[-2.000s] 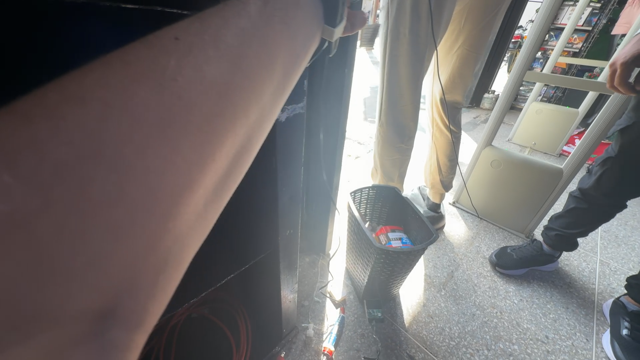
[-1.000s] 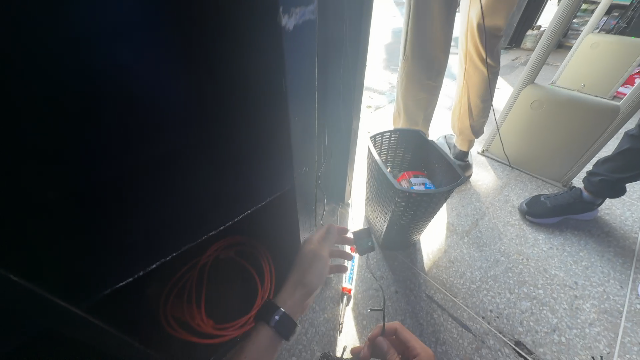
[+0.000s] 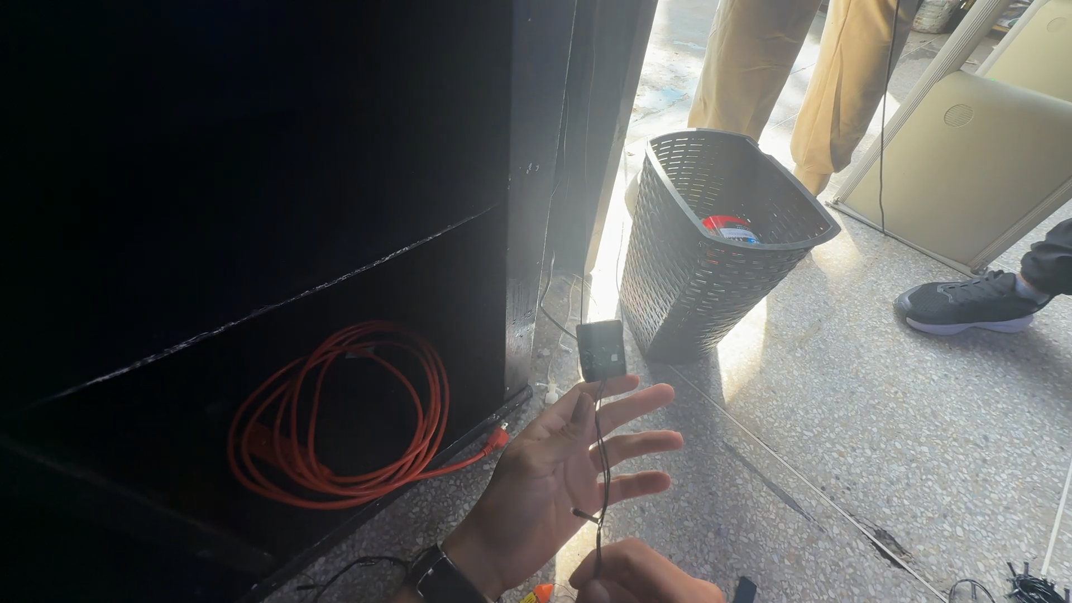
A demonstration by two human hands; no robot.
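Note:
A small black plastic box with thin cables (image 3: 601, 350) is at the fingertips of my left hand (image 3: 557, 477), palm up, with its thumb and index finger by the box's lower end and the other fingers spread. From the box a thin black cable (image 3: 605, 469) runs down across that palm to my right hand (image 3: 645, 574), whose curled fingers pinch it at the bottom edge. A dark band circles my left wrist. Another thin wire leads from the box up along the dark door post.
A coiled orange extension cord (image 3: 335, 419) lies left, its plug (image 3: 497, 436) near my left hand. A black woven plastic basket (image 3: 712, 276) holds a red and blue item (image 3: 730, 229). Beyond are a person's tan trousers (image 3: 754, 67), a beige panel (image 3: 980, 159) and another person's black shoe (image 3: 967, 303).
My hands were lower a second ago by the basket, with the box at my left fingers; my right hand now pinches the cable under it. Two seconds ago a forearm filled the left side.

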